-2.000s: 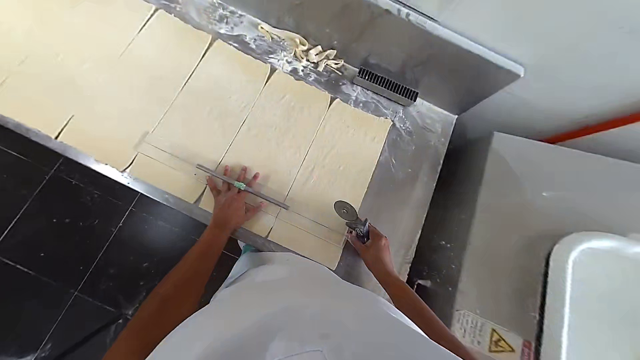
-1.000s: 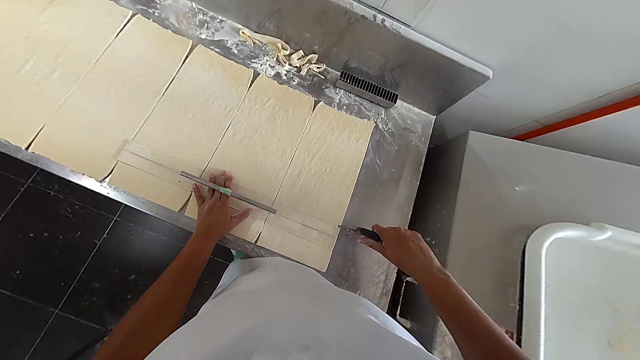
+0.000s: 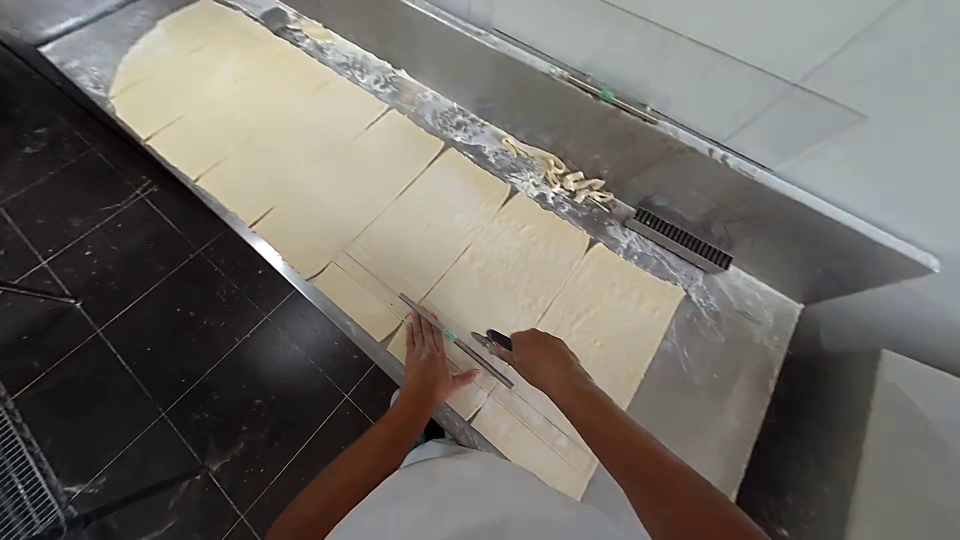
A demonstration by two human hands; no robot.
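Observation:
A long rolled-out sheet of dough (image 3: 480, 247), cut crosswise into wide strips, covers much of the steel worktop. Across its near part lies a clear flat ruler (image 3: 367, 279) with a thin metal bar (image 3: 487, 363) as its handle. My left hand (image 3: 429, 367) presses flat on the ruler, fingers reaching to the bar and thumb spread. In my right hand (image 3: 546, 360) is a wheel cutter (image 3: 486, 341) with a dark handle, its blade beside the bar over the dough. The fist partly hides the cutter's handle.
Dough scraps (image 3: 570, 180) lie on the floured strip behind the sheet. Right of them a slotted metal block (image 3: 679, 240) rests against the raised steel backsplash (image 3: 750, 217). Dark floor tiles (image 3: 187, 330) run along the near edge. A pale surface (image 3: 900, 450) stands beyond the worktop's right end.
My right hand has moved left with the cutter, from the ruler's right end to near the bar. The left hand stays on the ruler. The view has shifted left along the worktop.

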